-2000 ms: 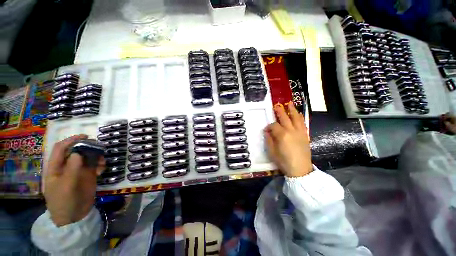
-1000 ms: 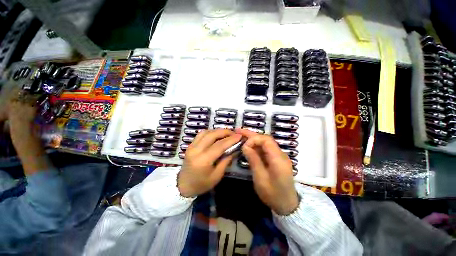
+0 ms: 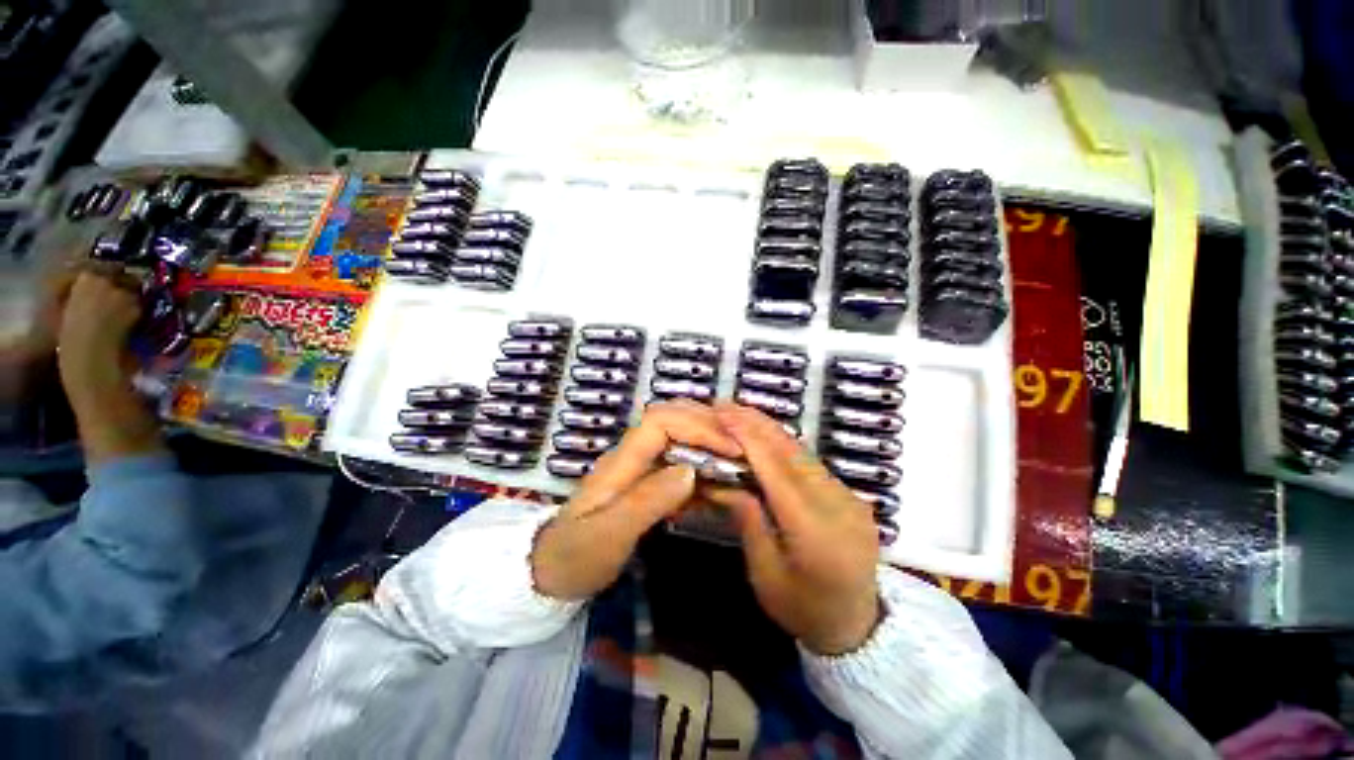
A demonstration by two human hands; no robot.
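Observation:
A small dark oval unit with a bright silvery edge (image 3: 704, 463) is held between both my hands, above the near edge of the white tray (image 3: 958, 446). My left hand (image 3: 624, 498) grips it from the left, thumb along its near side. My right hand (image 3: 809, 535) closes on it from the right. The fingers hide most of the unit. The tray holds near rows of glossy dark units (image 3: 597, 386), partly covered by my hands. Two short columns stand at its far left and three taller, darker columns (image 3: 873, 245) at its far right.
At the left, another person's hand (image 3: 101, 356) is by loose dark units on a colourful sheet (image 3: 267, 389). A pen-like tool (image 3: 1112, 460) and yellow strip (image 3: 1170, 297) lie right of the tray. A packed tray stands far right. A clear round container (image 3: 686, 52) and white box (image 3: 909, 63) are behind.
Since two seconds ago, my right hand has left the tray's right edge and joined my left hand at the unit. Since one second ago, my fingers have closed more around it; the view has shifted slightly.

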